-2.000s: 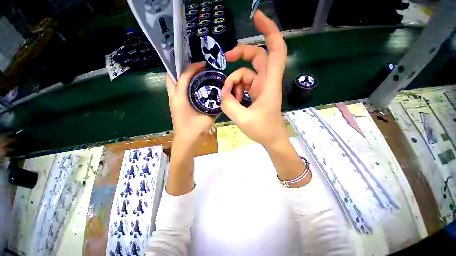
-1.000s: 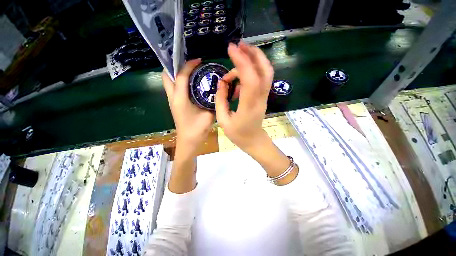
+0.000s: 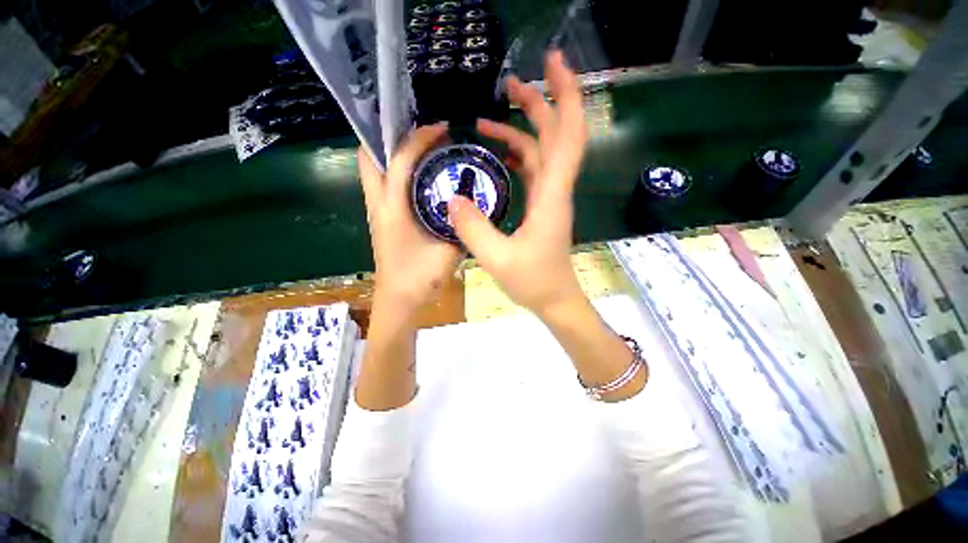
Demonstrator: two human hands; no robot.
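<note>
My left hand (image 3: 401, 228) holds a black cylinder (image 3: 461, 191) with its round end facing up, and also a long white sticker strip (image 3: 356, 64) that rises from between the fingers. A white round sticker with a dark figure lies inside the cylinder's rim. My right hand (image 3: 536, 228) is at the cylinder's right side, its thumb pressing on the sticker, the other fingers spread and raised, slightly blurred. The sticker's lower edge is partly hidden by the thumb.
A green conveyor belt (image 3: 265, 217) crosses beyond the bench, with labelled cylinders (image 3: 667, 180) on it. A tray of cylinders (image 3: 451, 48) stands across the belt. A label sheet stack (image 3: 281, 424) lies left, backing strips (image 3: 722, 366) right. A perforated upright (image 3: 881, 133) stands at right.
The round sticker that hung from my right fingers earlier is no longer seen there. My right thumb now presses on the sticker, with the fingers spread. Cylinders on the belt have moved right.
</note>
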